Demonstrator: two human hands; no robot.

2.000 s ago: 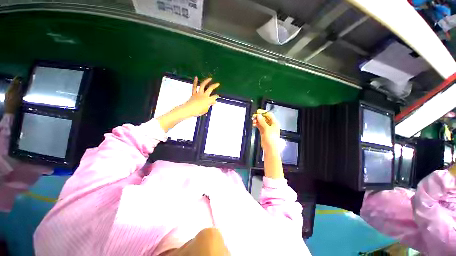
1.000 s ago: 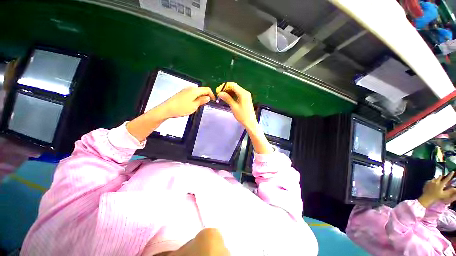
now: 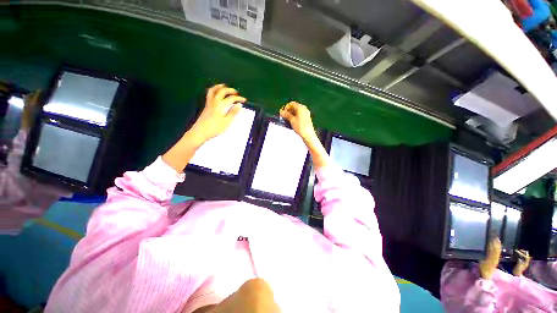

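Observation:
Two tablets with bright white screens lie side by side in a black tray point(image 3: 214, 189) in front of me. My left hand point(image 3: 218, 113) is at the top left of the left tablet point(image 3: 227, 147), its fingers bent over the edge; I cannot tell if it holds anything. My right hand point(image 3: 297, 117) is at the top edge of the right tablet point(image 3: 280, 162), thumb and fingers pinched together. A tiny dark thing shows at its fingertips, too small to identify.
A tray with two grey-screened tablets point(image 3: 82, 98) lies at the left. Another tablet point(image 3: 350, 155) is just right of my tray. A tall black tray stack point(image 3: 409, 202) stands further right. Other people's hands point(image 3: 490, 257) show at the right and far left. A shelf with sheets point(image 3: 227, 18) runs behind.
My left hand has moved left from the right tablet's top edge, away from my right hand. My right hand stays near that edge. The right screen has turned from greyish violet to bright white.

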